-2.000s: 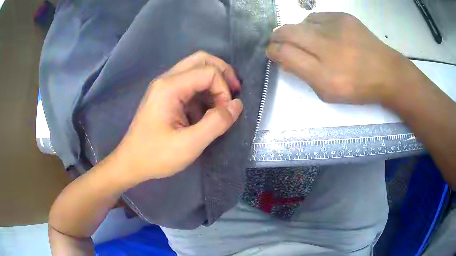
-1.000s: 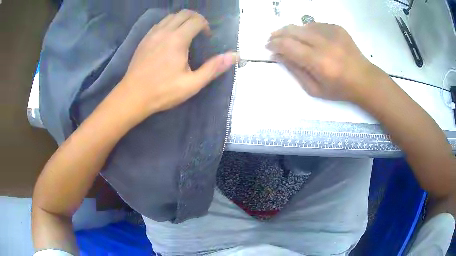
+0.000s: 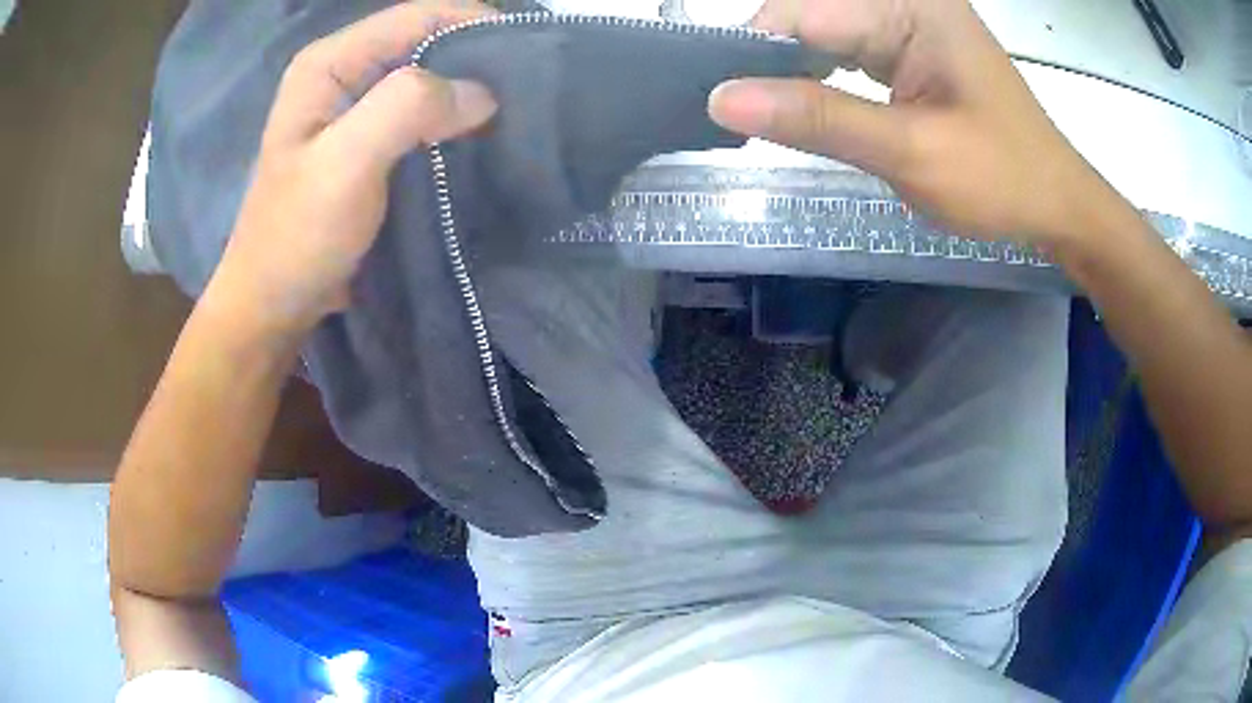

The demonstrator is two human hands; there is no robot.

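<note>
The dark grey garment (image 3: pixel 398 302) hangs over the left part of the table's front edge towards my lap. A silvery zipper chain (image 3: pixel 460 268) runs across its top between my hands, bends at my left hand and goes down along the cloth. My left hand (image 3: pixel 364 117) pinches the garment at the bend. My right hand (image 3: pixel 879 103) holds the garment's zipper edge at its right end, thumb below the cloth and fingers at the top of the picture. Some fingertips are hidden or cut off.
A ruler strip (image 3: pixel 824 227) lies along the white table's front edge. Black thread snips (image 3: pixel 1160 30) lie at the top right. A blue bin (image 3: pixel 343 632) is at the lower left, and more blue plastic (image 3: pixel 1133 508) is at the lower right. My legs are below the table edge.
My right hand has taken hold of the garment's edge. The edge is now lifted and stretched sideways between both hands, with the zipper teeth showing. My left hand has moved left.
</note>
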